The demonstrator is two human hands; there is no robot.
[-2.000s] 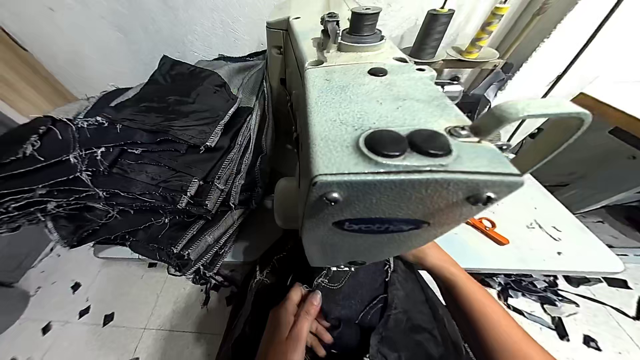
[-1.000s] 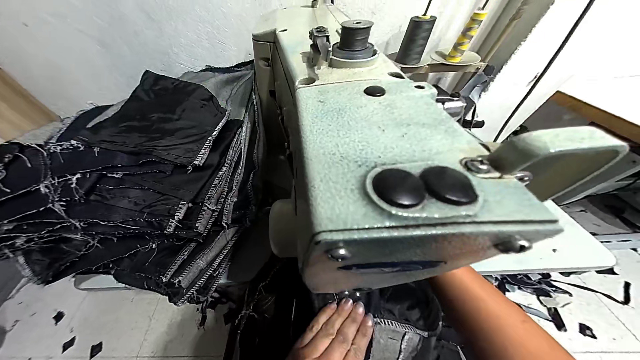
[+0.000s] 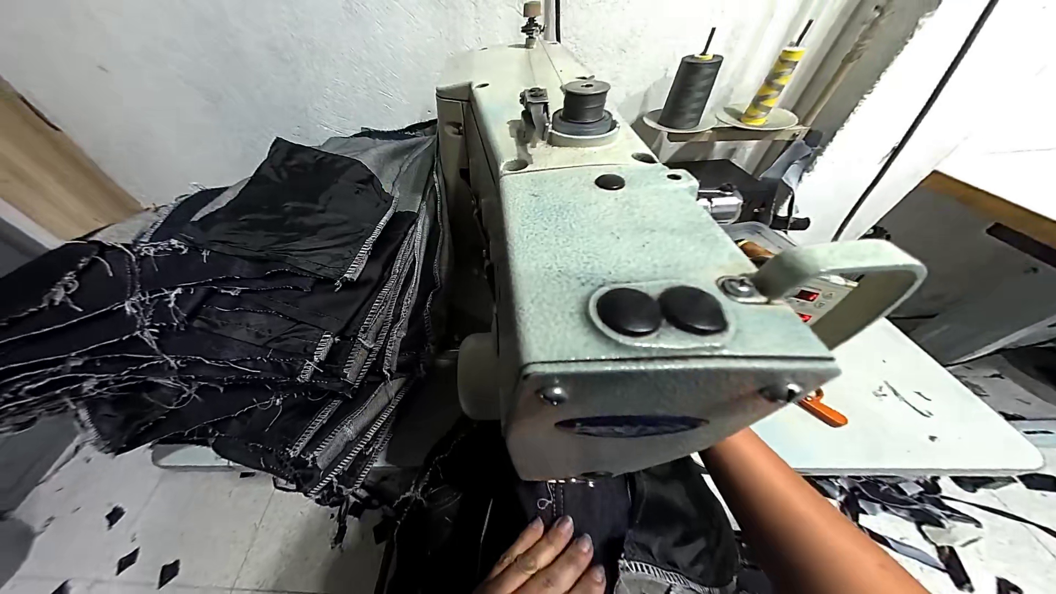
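An industrial sewing machine (image 3: pixel 652 247) fills the middle of the head view. Dark denim (image 3: pixel 590 516) with a line of light stitching lies below its head. My left hand (image 3: pixel 549 561) rests flat on this denim, palm down, fingers slightly apart, just in front of the machine head. From the lower right my right forearm reaches behind the head, which hides my right hand. A black pocket lining (image 3: pixel 681 520) with an overlocked edge lies right of the left hand. The needle area is mostly hidden.
Left of the machine is a pile of dark denim pieces (image 3: pixel 289 272) with frayed threads. Thread cones (image 3: pixel 691 91) stand at the back right. An orange tool (image 3: pixel 823 410) lies on the white table (image 3: pixel 924 412). Fabric scraps (image 3: pixel 907 528) litter the floor.
My left hand was bent over the denim two seconds ago, then lay flat close under the machine head; it is now flat a little nearer me. The right forearm still reaches behind the head.
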